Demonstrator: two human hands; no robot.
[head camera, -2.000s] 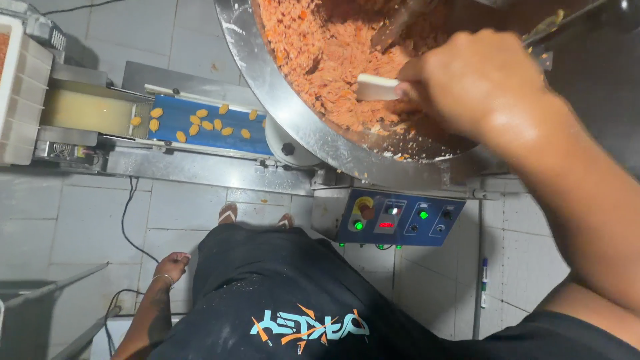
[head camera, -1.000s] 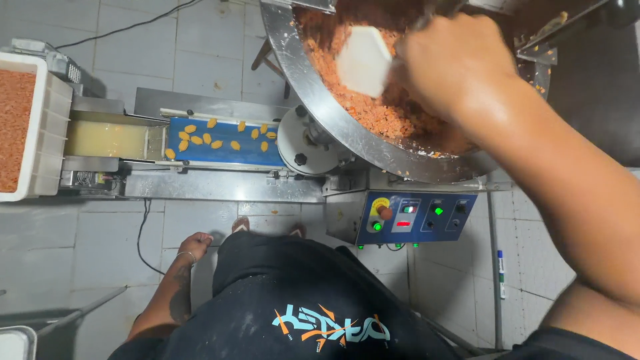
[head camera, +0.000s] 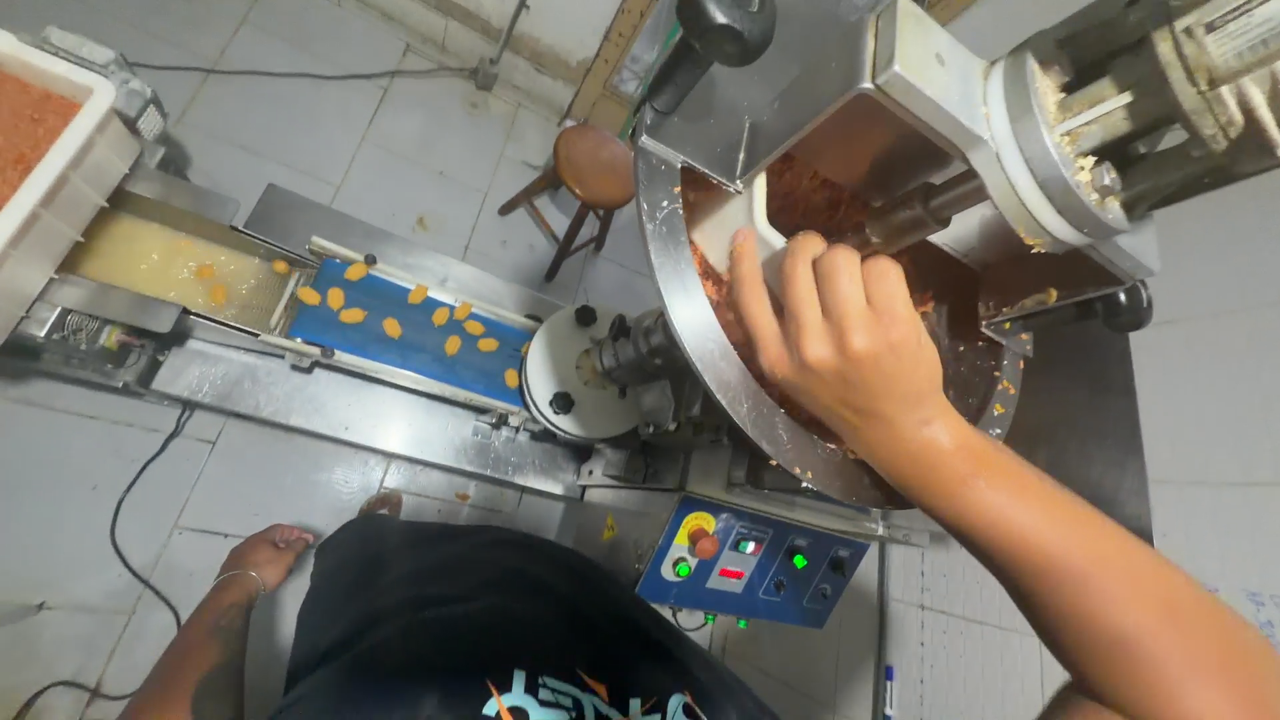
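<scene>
My right hand (head camera: 850, 330) reaches into a round steel hopper (head camera: 690, 300) and grips a white plastic scraper (head camera: 728, 225), whose blade lies at the hopper's left inner wall. Reddish shredded filling (head camera: 815, 195) shows around the hand; my fingers hide part of the scraper. At my side, over the floor, hangs my left hand (head camera: 268, 555), loosely curled with nothing visible in it. Small orange oval pieces (head camera: 392, 327) lie on the blue conveyor belt (head camera: 420, 350) left of the hopper.
Above the hopper are a steel shaft (head camera: 935, 205) and a black knob (head camera: 727, 25). Below it sits a control panel (head camera: 750, 562) with lit green and red indicators. A liquid trough (head camera: 170, 262) and a white crate of filling (head camera: 75, 170) stand left. A wooden stool (head camera: 594, 165) stands behind the conveyor.
The right hand with the scraper has moved to the hopper's left side, and the scraper has gone lower against the wall. The view has shifted, bringing the stool and more of the machine's top into sight.
</scene>
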